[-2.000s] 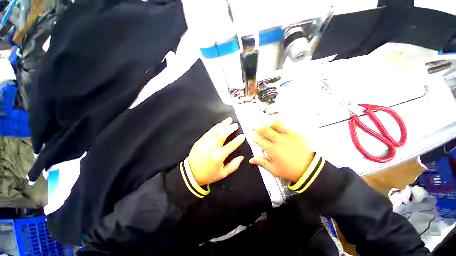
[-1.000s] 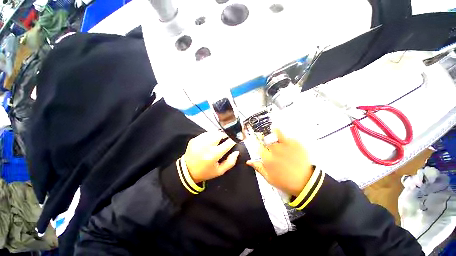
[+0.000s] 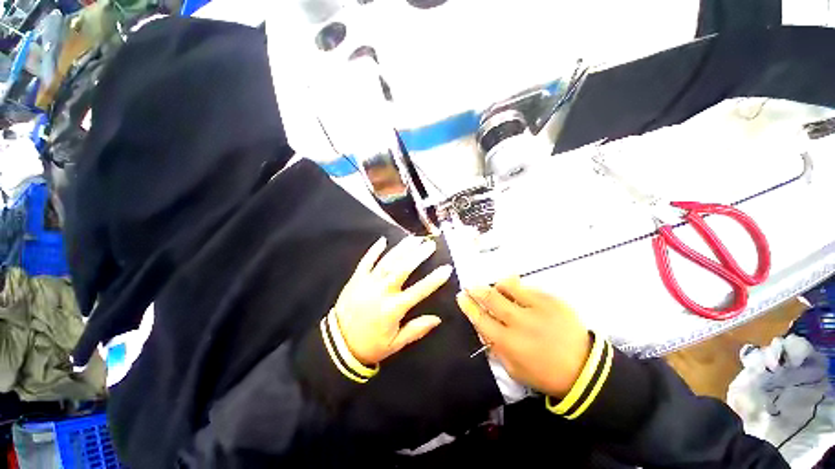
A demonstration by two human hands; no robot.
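Note:
A large black fabric panel lies left of and below the presser foot and needle, and drapes toward my lap. My left hand rests flat on it with fingers spread, just below the needle. My right hand is at the panel's right edge, fingertips together on the fabric edge. A thin pale item shows by its fingers, too small to name. A white strip shows along the edge below my right hand. The cloth under both hands is hidden.
The white sewing machine head with a blue stripe stands above the hands. Red-handled scissors lie right on the table, beside a dark line. Black cloth lies behind. Blue crates and heaped clothes stand left.
My right hand has moved down along the fabric edge, away from the needle. My left hand has spread its fingers flat. The machine head first came lower in view, then shifted slightly up.

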